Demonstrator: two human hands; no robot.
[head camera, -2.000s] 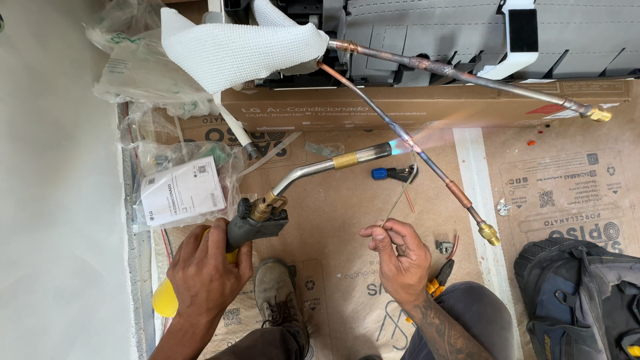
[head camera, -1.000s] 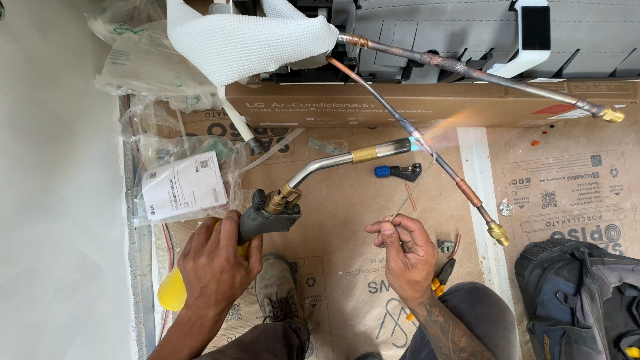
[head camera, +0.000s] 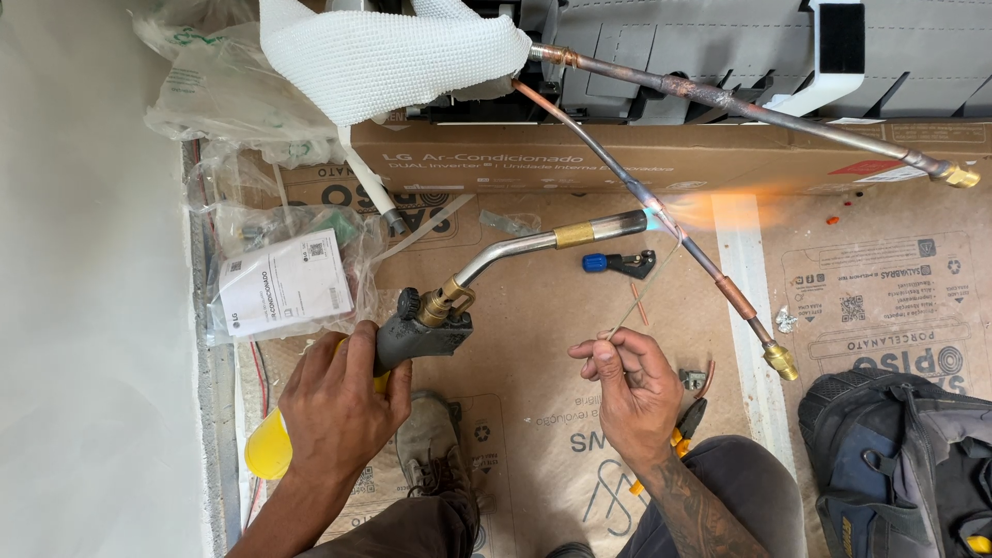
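My left hand (head camera: 345, 391) grips the grey head of a gas torch (head camera: 426, 333) with a yellow cylinder. From its metal nozzle a blue flame meets a thin copper tube (head camera: 694, 252) and spreads orange beyond it. Between thumb and fingers, my right hand (head camera: 632, 387) pinches a thin brazing rod (head camera: 647, 298), whose far end touches the tube by the flame. Brass flare nuts (head camera: 780, 362) end this tube and the thicker copper tube (head camera: 705, 94) above. A white textured wrap (head camera: 395, 66) covers the tubes' rear ends.
A cardboard air-conditioner box (head camera: 496, 159) lies behind, below the grey and black unit (head camera: 697, 39). On the papered floor are a blue-knobbed tube cutter (head camera: 620, 263), orange-handled pliers (head camera: 686, 426) and a bagged manual (head camera: 287, 283). A tool bag (head camera: 891, 465) stands at right, a wall at left.
The brazing rod's tip, short of the tube a second ago, now touches it beside the flame. The flame's orange spread has grown. Both hands keep their holds.
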